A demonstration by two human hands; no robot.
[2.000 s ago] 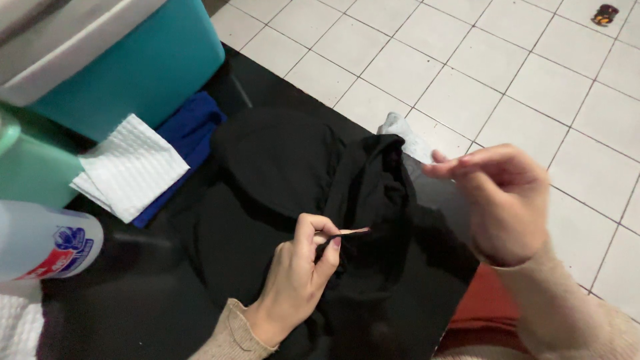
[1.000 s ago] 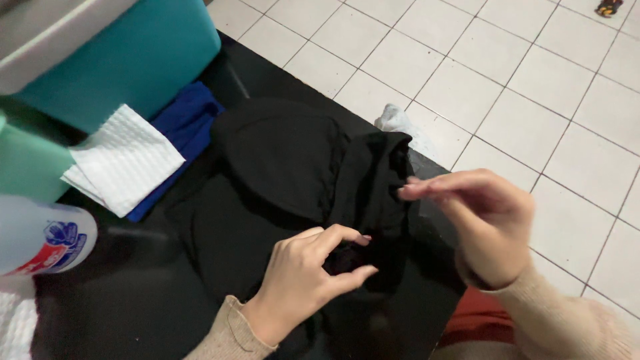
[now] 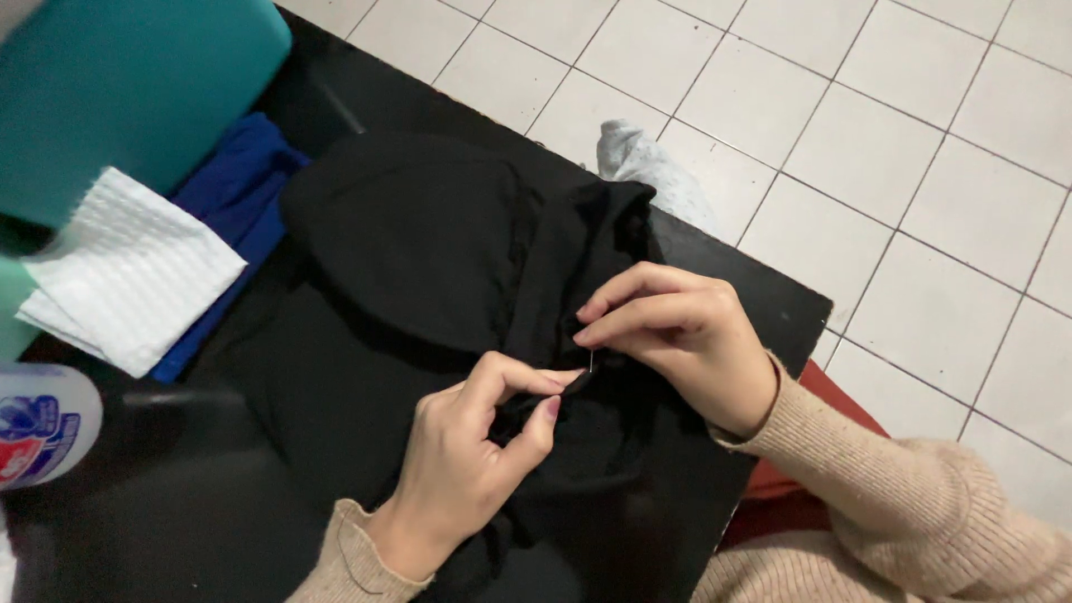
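A black cloth garment [image 3: 410, 243] lies bunched on a black table. My left hand [image 3: 481, 444] pinches a fold of the black cloth between thumb and fingers near its right part. Just to the right, my right hand [image 3: 670, 335] holds a thin sewing needle [image 3: 592, 360] between its fingertips, the needle pointing down at the pinched fold. Whether the tip is in the cloth I cannot tell. Any thread is too fine to make out.
At the left are a teal bin [image 3: 126, 92], a blue cloth [image 3: 243, 193], a folded white cloth [image 3: 142, 268] and a plastic bottle with a label [image 3: 50, 427]. A light grey cloth [image 3: 645, 167] shows beyond the edge of the black table [image 3: 770, 301], over the tiled floor [image 3: 879, 184].
My right hand has come in from the right to my left fingertips. My left thumb and fingers, apart a second ago, have closed on the cloth.
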